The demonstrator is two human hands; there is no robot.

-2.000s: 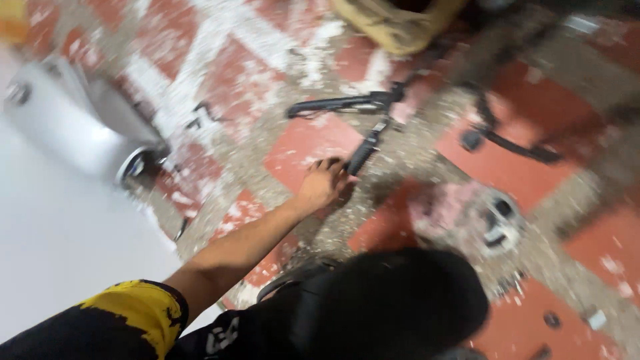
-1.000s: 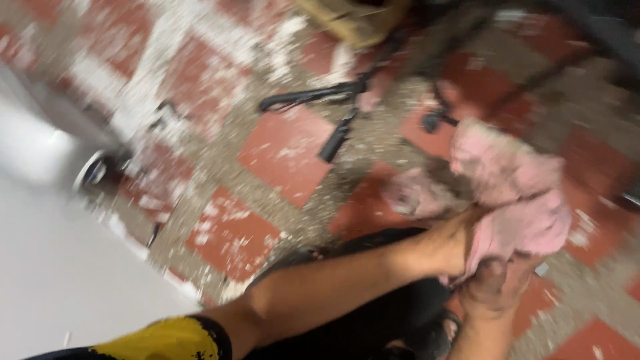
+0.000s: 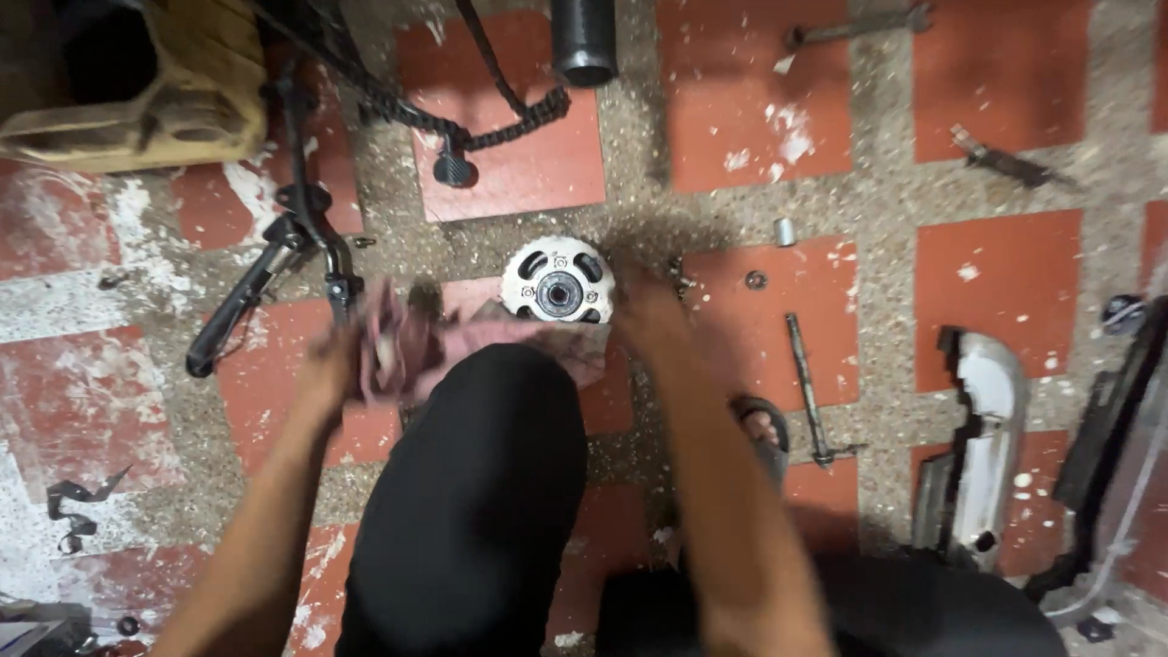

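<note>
A pink cloth (image 3: 392, 351) is bunched in my left hand (image 3: 333, 360), left of my knee. A light metal rear sprocket with a round hub (image 3: 559, 281) lies on the floor between my hands, with more pink cloth (image 3: 547, 342) under its lower edge. My right hand (image 3: 648, 306), blurred by motion, is just right of the sprocket; its fingers are hard to make out, and whether it touches the rim cannot be told. A drive chain (image 3: 520, 128) hangs above the sprocket, near a dark metal tube (image 3: 584, 46).
A footrest assembly with stand (image 3: 246, 301) lies at left, below a yellowish container (image 3: 182, 82). To the right are a metal sleeve (image 3: 785, 232), a nut (image 3: 756, 279), a long bolt or axle (image 3: 803, 383), a wrench (image 3: 858, 26) and a white curved cover (image 3: 990, 438).
The view has swung far to the right. Both hands were together on the pink cloth one second ago; now they are apart, with the cloth at my left hand. Two seconds ago a hand was at the footrest assembly.
</note>
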